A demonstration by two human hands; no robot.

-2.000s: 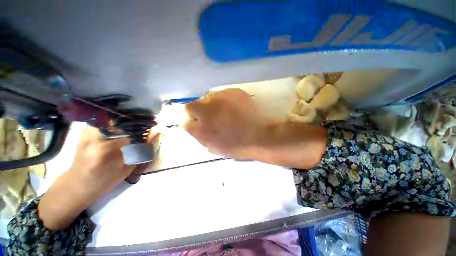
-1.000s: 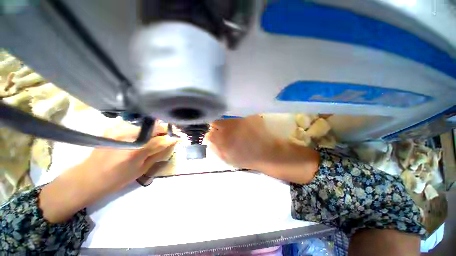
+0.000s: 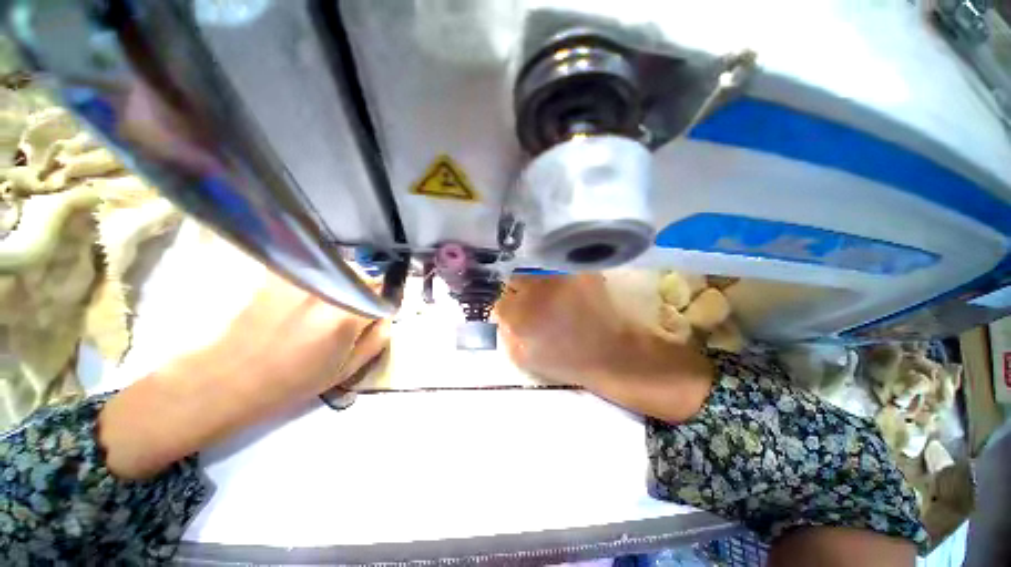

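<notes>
My left hand (image 3: 322,336) lies on the white machine table just left of the needle area, fingertips pointing at it. My right hand (image 3: 560,327) is close on the right side of the needle area, fingers curled. The small grey round part (image 3: 477,336) sits between the two hands, below a dark spring. The light at the needle is glaring, and I cannot make out any fabric between the fingers or whether either hand holds something. Several sewn pieces (image 3: 707,309), small and rounded tan, lie right of my right hand under the machine arm.
The white sewing machine head (image 3: 443,122) with a large grey-white knob (image 3: 588,199) fills the top. A shiny curved bar (image 3: 238,188) crosses the upper left. Beige cloth (image 3: 55,244) is heaped at left, more beige pieces (image 3: 915,388) at right. Ruler tape (image 3: 466,549) edges the table front.
The view has shifted, so the knob appears further right and a yellow warning label now shows. My left hand has moved back a little from over the needle area; my right hand stays beside it.
</notes>
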